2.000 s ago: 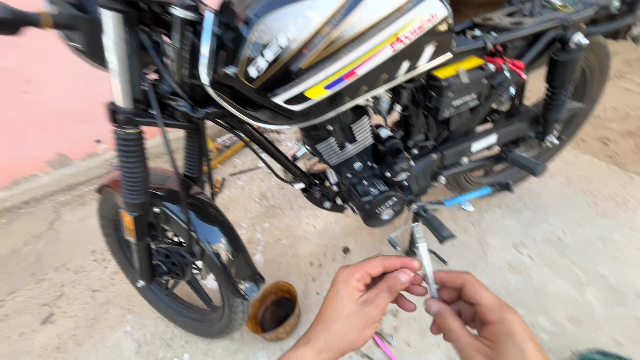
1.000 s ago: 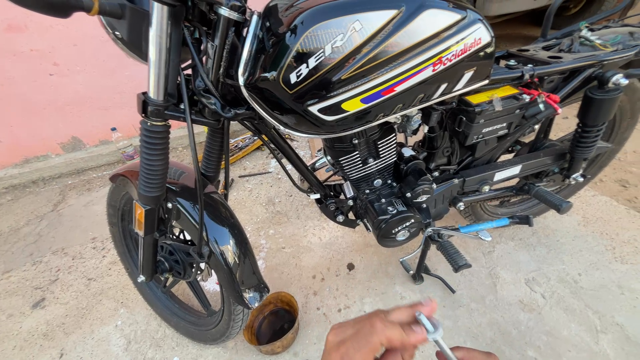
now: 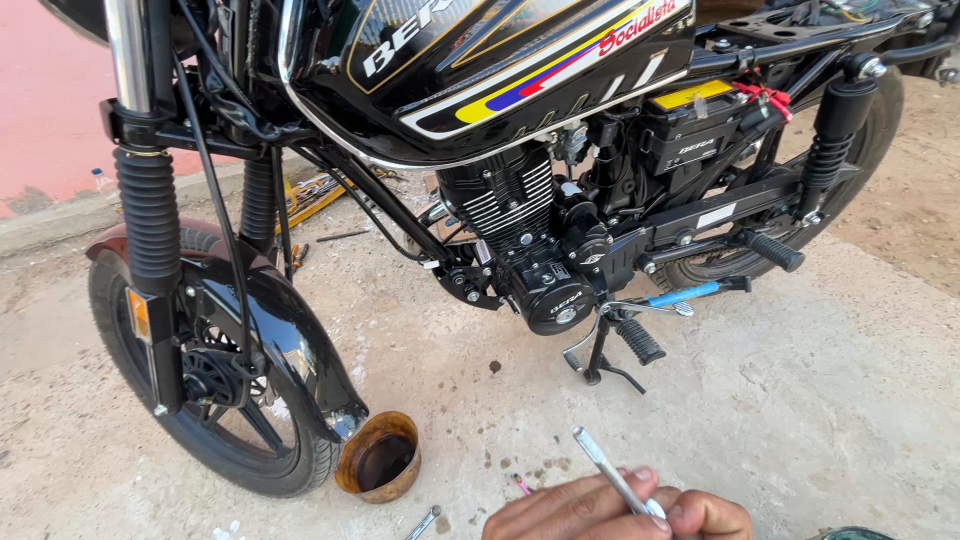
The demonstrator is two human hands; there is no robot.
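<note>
My left hand (image 3: 581, 506) comes in at the bottom edge, its fingers around a metal rod (image 3: 611, 469) that points up and left. Close against it on the right, my right hand (image 3: 705, 514) has its fingertips at the rod's lower end, by a small round shiny part (image 3: 655, 509). Whether that part is joined to the rod cannot be told. Beyond both hands stands a black motorcycle, with its engine (image 3: 517, 225), a kick or shift lever (image 3: 649, 306) and a black footpeg (image 3: 639, 341) nearest to them.
A stained bowl with dark liquid (image 3: 379, 469) sits beside the front tyre (image 3: 300, 469). A wrench (image 3: 424, 523) and a pink-handled item (image 3: 521, 484) lie on the concrete. Past the front wheel is a yellow tray (image 3: 319, 199) of tools. A dark green rim (image 3: 855, 533) shows at bottom right.
Both hands were higher in the view two seconds ago, with the rod between them. The rod remains in hand, now tilted up to the left. The view has shifted.
</note>
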